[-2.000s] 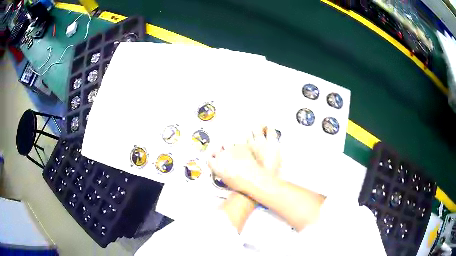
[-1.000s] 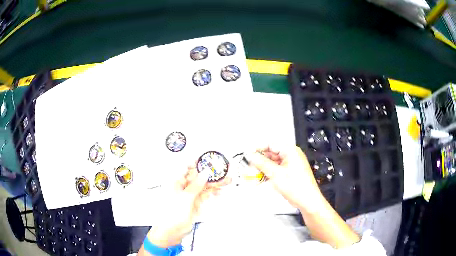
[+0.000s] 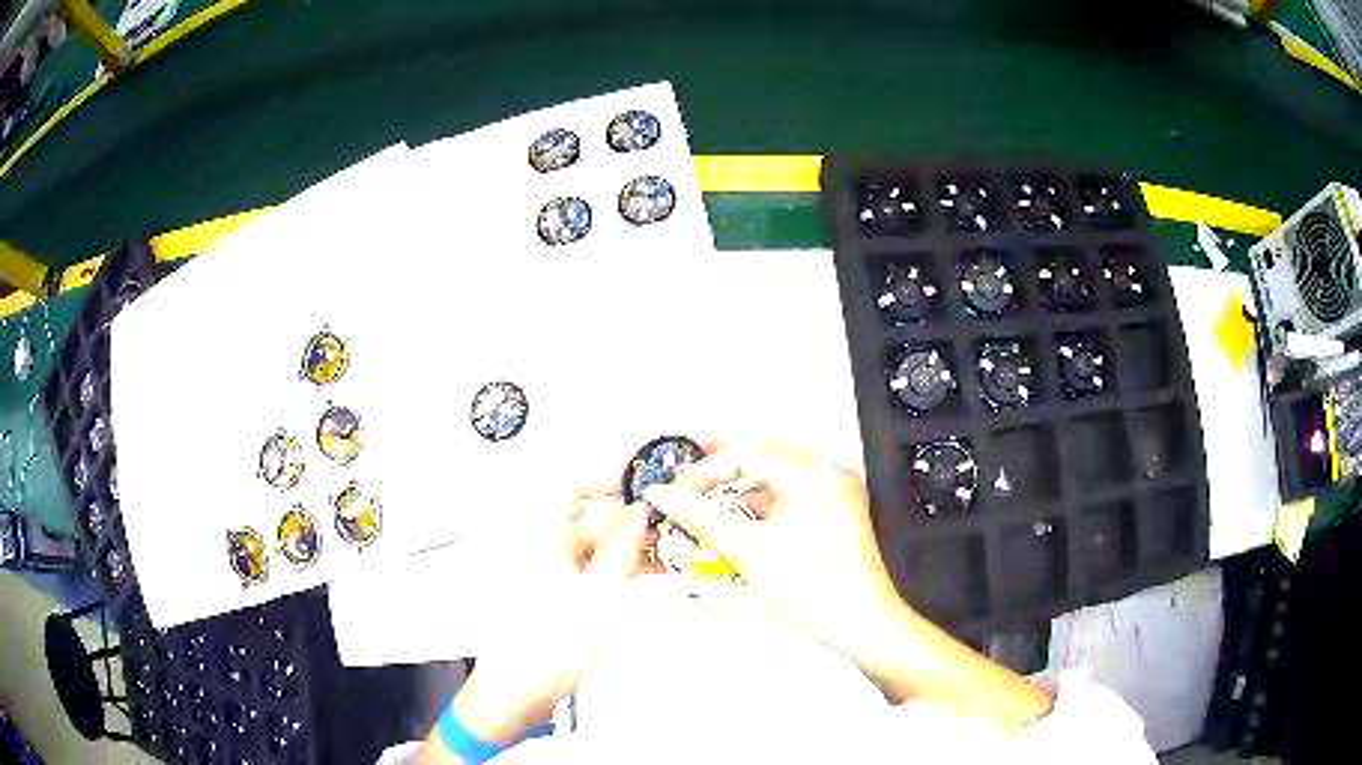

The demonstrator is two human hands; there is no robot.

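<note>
A round board module (image 3: 662,466) with a dark rim and blue-silver face is held between both hands, above the white sheet. My left hand (image 3: 605,535) grips its left and lower side. My right hand (image 3: 762,516) has its fingertips at its right side. A round housing (image 3: 695,556) with a yellow patch and thin metallic rim shows just below the module, partly covered by my right fingers; whether it is held or lies on the sheet I cannot tell. A blue band is on my left wrist.
Several yellow-orange housings (image 3: 339,434) lie at left on the white sheet (image 3: 433,284). One module (image 3: 499,410) lies near the middle, several at the top. The black right tray (image 3: 1068,456) holds black discs. A fan blower (image 3: 1317,266) stands far right. More black trays (image 3: 224,680) are at left.
My right hand has moved left and now meets my left hand at the module, which has shifted slightly right and up. The camera view has shifted a little.
</note>
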